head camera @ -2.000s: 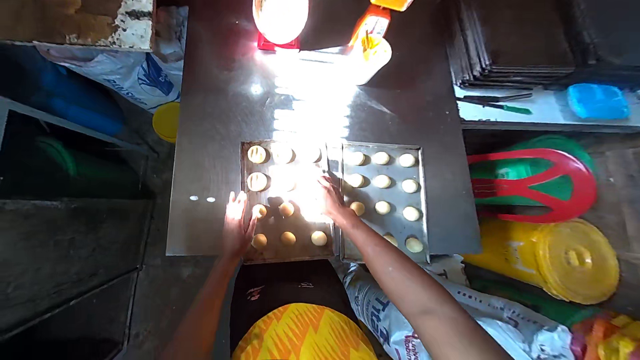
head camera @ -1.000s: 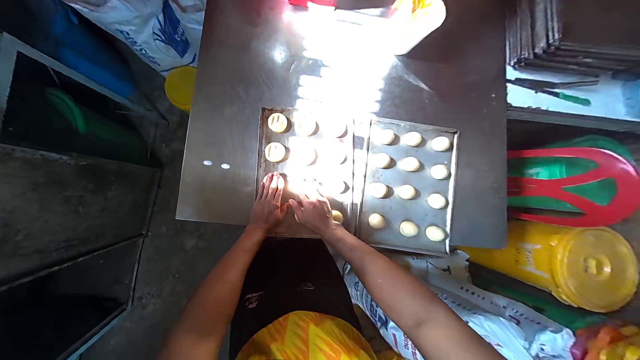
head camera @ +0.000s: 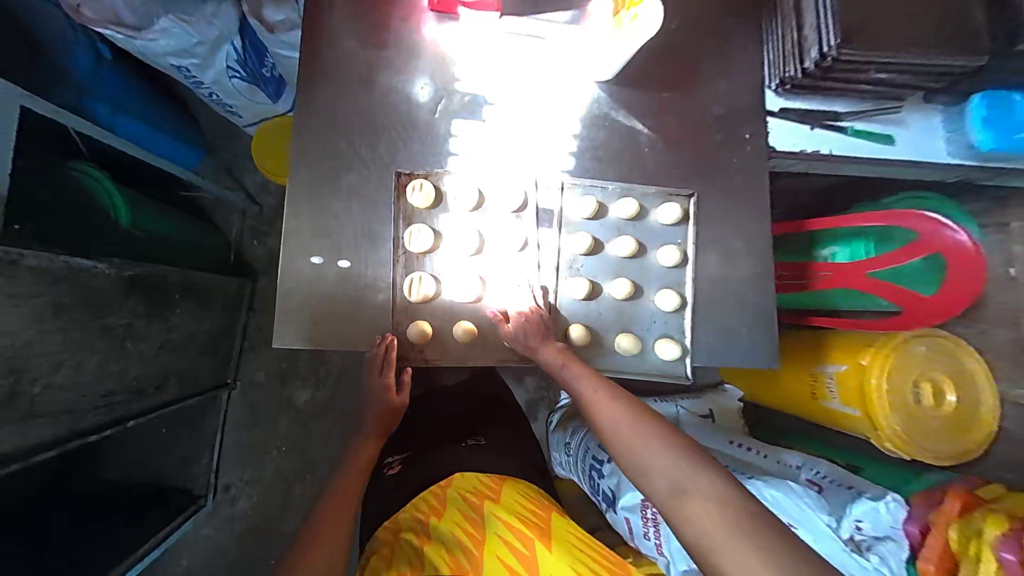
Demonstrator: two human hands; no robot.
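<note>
Two metal baking trays lie side by side at the near edge of a metal-topped table. The left tray (head camera: 480,362) and the right tray (head camera: 600,368) each bear rows of round dough pieces. In the left tray's left column, upper pieces such as this dough ball (head camera: 420,286) look flattened and grooved; the nearest dough ball (head camera: 419,332) is round and smooth. My left hand (head camera: 388,388) rests by the left tray's near left corner, holding nothing visible. My right hand (head camera: 524,326) is over the left tray's right side, its fingertips lost in glare; whether it holds anything cannot be told.
A white container (head camera: 628,36) and a red object (head camera: 464,6) stand at the table's far side. Stacked dark trays (head camera: 904,48) are at the upper right. A red plastic chair (head camera: 912,304), a yellow bucket (head camera: 932,396) and printed sacks (head camera: 624,480) lie right of and below the table.
My left hand has moved left, off a dough ball to the tray's corner. My right hand has moved right along the left tray. The third left-column piece, smooth two seconds ago, is now flattened and grooved.
</note>
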